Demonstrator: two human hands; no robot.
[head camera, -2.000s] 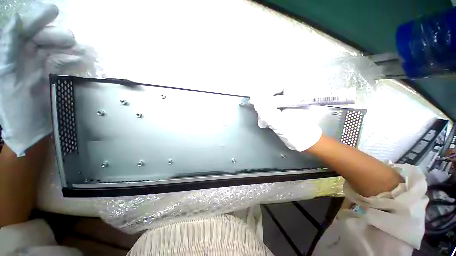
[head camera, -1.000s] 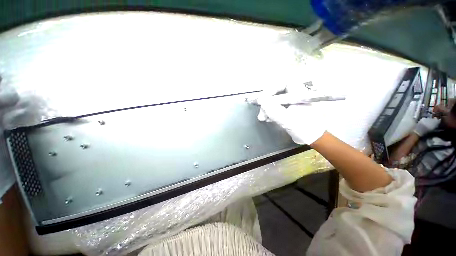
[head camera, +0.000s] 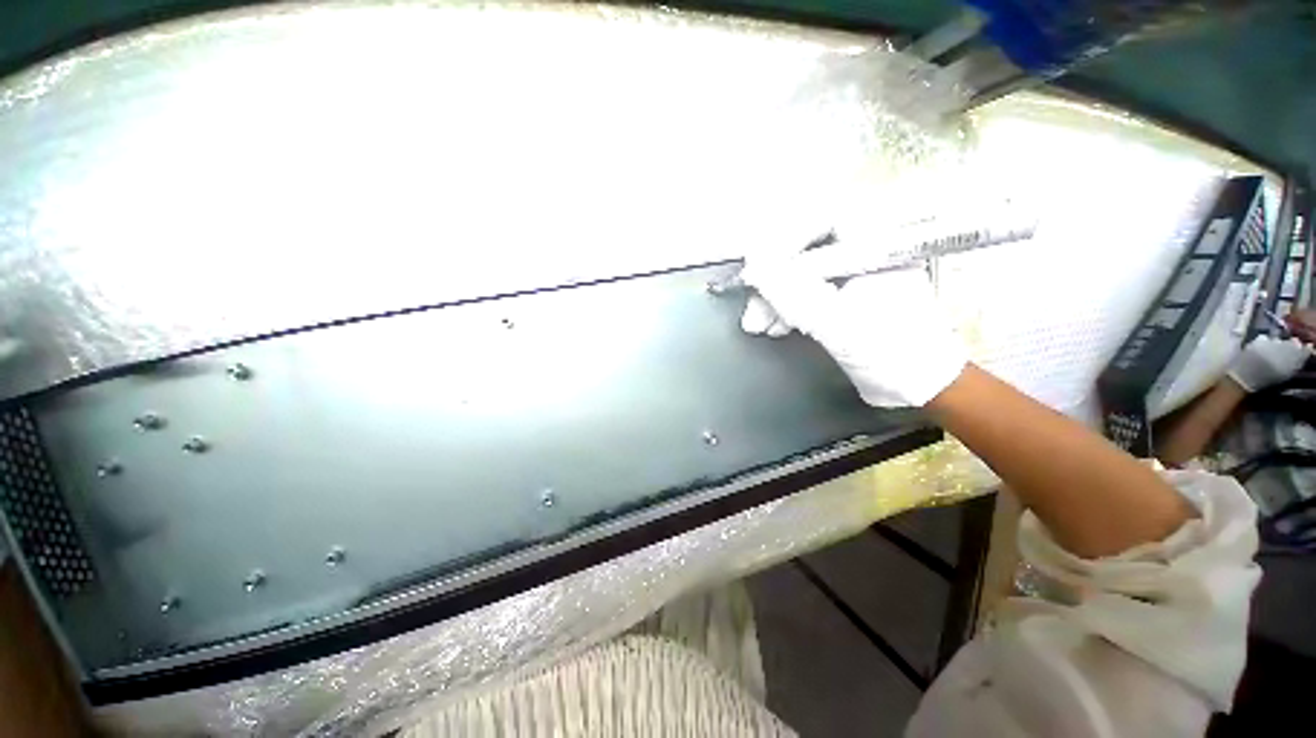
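Note:
A long shallow metal chassis lies with its silver-grey inside up, with raised studs and a honeycomb vent grid at its left end. Its near edge is black. My right hand, in a white glove, is at the far edge toward the right end and covers part of that end. It holds a paint marker with a white barrel and small print, pointing right. The marker's tip cannot be made out. My left hand is not visible; only a dark bit of the left forearm shows at the left edge, below the grid.
Bubble wrap pads the bench under the chassis. Yellow tape crosses it at the near right. Another chassis stands at the right beside another person's gloved hand. A blue holder on a metal post is at the top right.
The view has shifted, and the chassis now sits further left and more slanted. My left gloved hand has gone out of view at the left. My right hand stays at the far edge with the marker.

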